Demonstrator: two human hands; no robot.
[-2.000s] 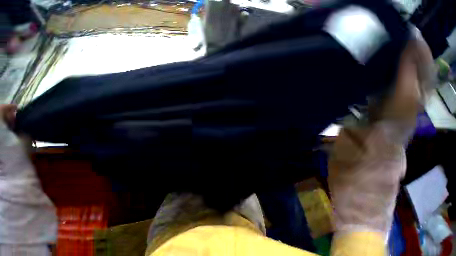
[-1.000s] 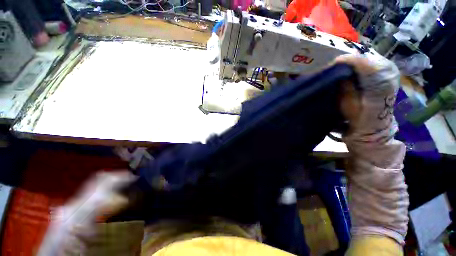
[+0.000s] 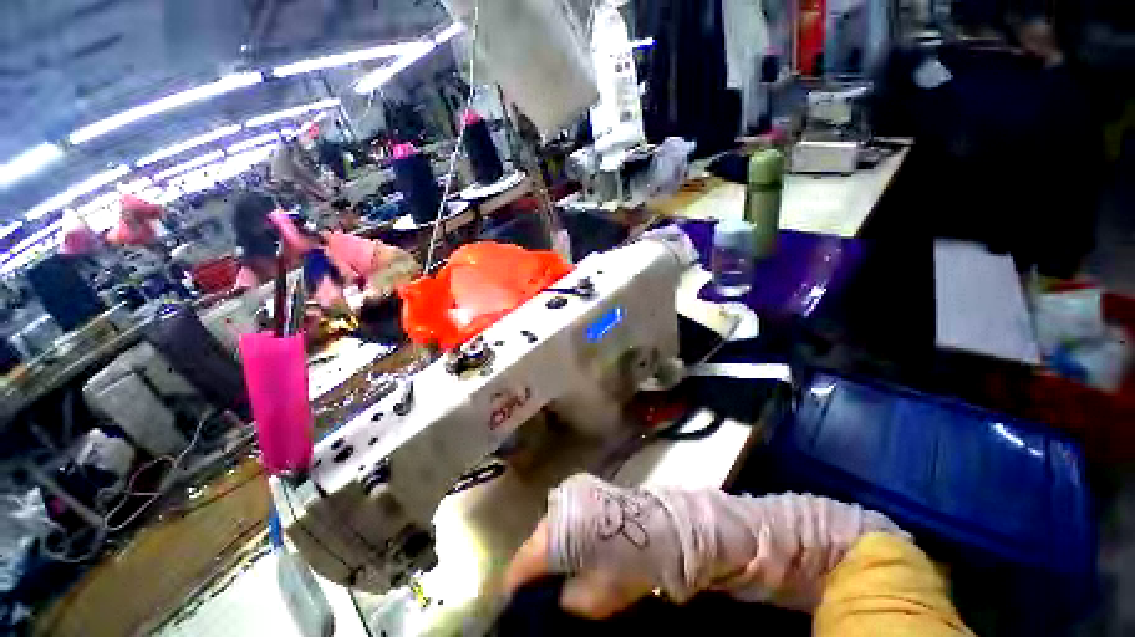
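The off-white sewing machine [image 3: 498,404] with red lettering and a lit blue display stands in front of me. Its needle area [image 3: 417,585] is at the lower left, brightly lit. My right hand [image 3: 579,575], in a pale pink sleeve cover, is at the bottom edge right of the needle area. Its fingers are closed on the dark garment [image 3: 533,612], which is mostly cut off by the bottom edge. My left hand is not in view.
Black-handled scissors [image 3: 691,426] lie right of the machine. A blue crate [image 3: 927,454] is at the right. Behind are a red-orange bag [image 3: 479,292], a magenta cone [image 3: 276,398], a green bottle [image 3: 763,205] and a clear jar [image 3: 733,255] on purple cloth. A person [image 3: 293,168] is far back.
The view has swung up and to the right, showing the whole machine and the workshop. The garment and my right hand are now low in the picture; my left hand has gone out of view.
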